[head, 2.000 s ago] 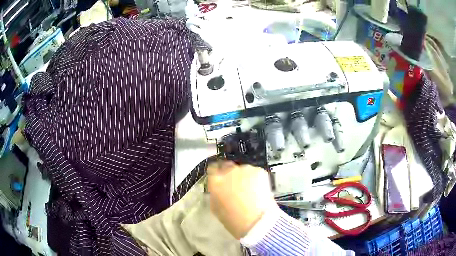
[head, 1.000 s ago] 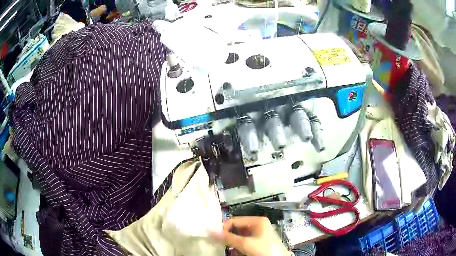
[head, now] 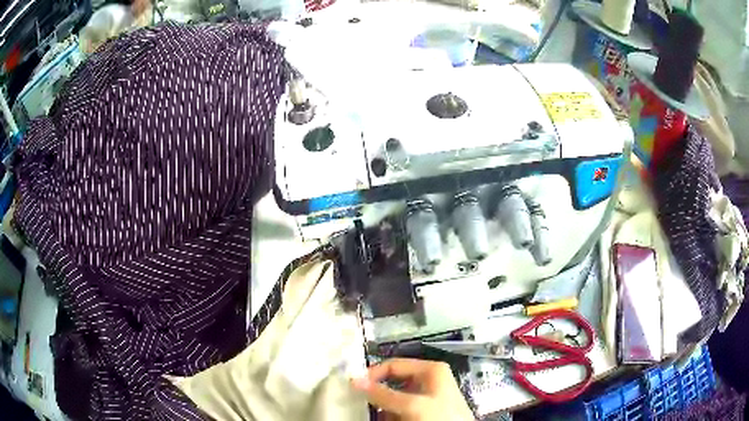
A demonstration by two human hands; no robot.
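Observation:
Cream cloth [head: 287, 353] lies in front of the overlock machine [head: 484, 107], its upper end at the dark presser foot area [head: 353, 263]. A narrow strip of dark pinstriped fabric runs along its upper left edge. My right hand [head: 423, 395], cut off by the bottom edge, pinches the cloth's right edge between thumb and fingers below the foot. The large heap of pinstriped fabric [head: 164, 156] lies left of the machine. My left hand is not in view.
Red-handled scissors [head: 554, 353] lie right of my hand, with a yellow-handled tool [head: 550, 307] just above. A phone [head: 638, 304] lies on cream cloth at right. A blue crate [head: 657, 386] is at lower right. Thread cones [head: 680, 53] stand at upper right.
My right hand has moved from beside the presser foot down to the cloth's lower right edge. More cream cloth shows below the foot. The camera view has shifted slightly.

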